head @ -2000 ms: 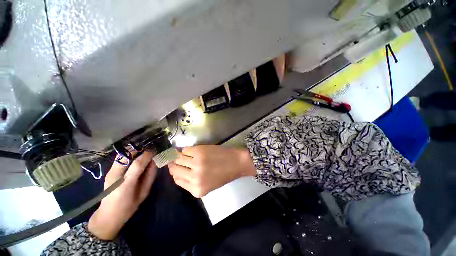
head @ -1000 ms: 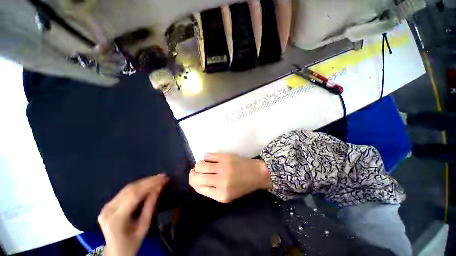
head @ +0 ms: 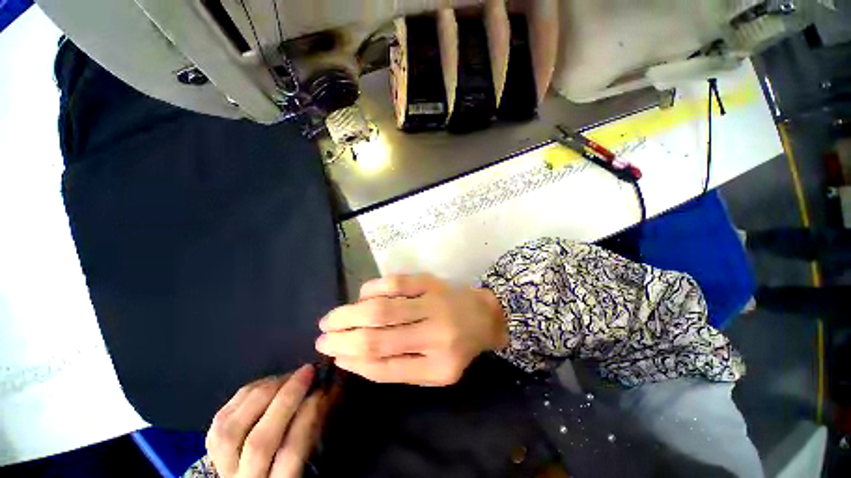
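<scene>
The large black bag panel lies on the white machine table, its upper edge under the sewing machine head. Its right edge runs down from the needle area beside the bright lamp spot. My left hand pinches the lower right corner of the panel between thumb and fingers. My right hand is at the same edge just above, fingertips closed on the cloth. The fingertips of both hands nearly meet, and what lies beneath them is hidden.
Black label stacks between beige dividers stand under the machine arm. Red-and-black thread snips lie right of them. A yellow measuring strip runs along the table. A blue bin is below right. Another person's legs show at far right.
The panel has come out from the needle area toward me and now lies spread out. Both hands have moved from the needle down to its near right edge. The machine head looks higher in view.
</scene>
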